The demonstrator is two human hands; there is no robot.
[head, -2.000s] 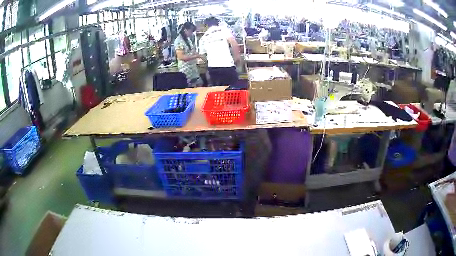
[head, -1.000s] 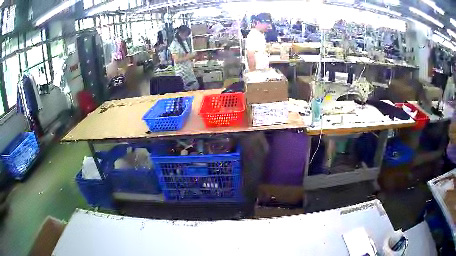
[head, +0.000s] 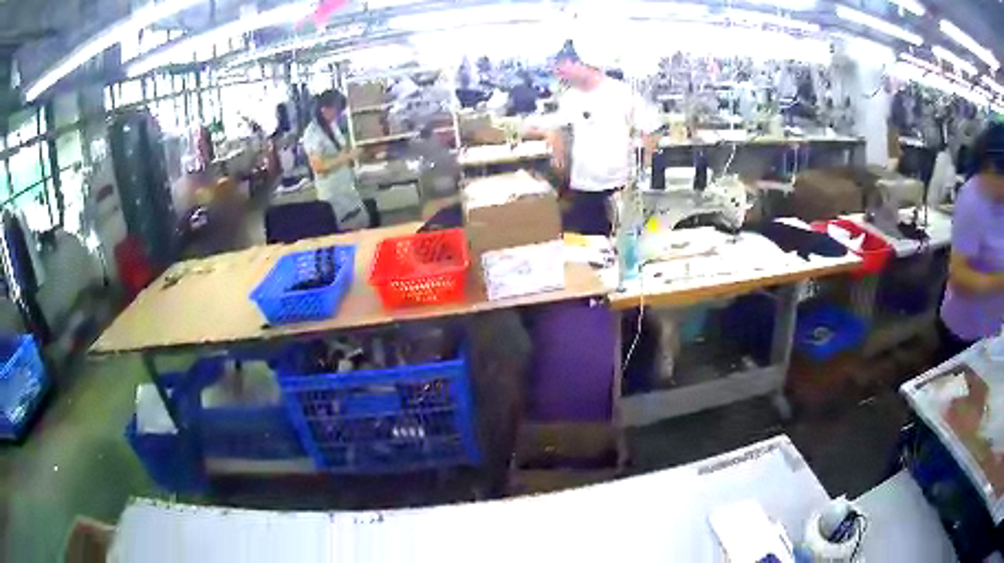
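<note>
Neither of my hands is in the picture. Nearest in front of me is the white worktable (head: pixel 440 533), with dark marks along its far edge. At its right part lie white paper or card pieces (head: pixel 749 532), with something bluish at their lower edge, cut by the frame. Beside them stands a white roll (head: pixel 833 532) with a dark corded object in its centre.
Across the aisle, a brown table (head: pixel 209 295) holds a blue basket (head: pixel 305 288), a red basket (head: pixel 419 275) and a carton (head: pixel 512 216). A sewing machine (head: pixel 710 205) stands right of them. People stand beyond and at the right edge (head: pixel 980 247). A large blue crate (head: pixel 380 412) sits below.
The view has turned right and tilted, so tables and baskets sit further left. The person in white has moved closer behind the carton. A person in purple now shows at the right edge.
</note>
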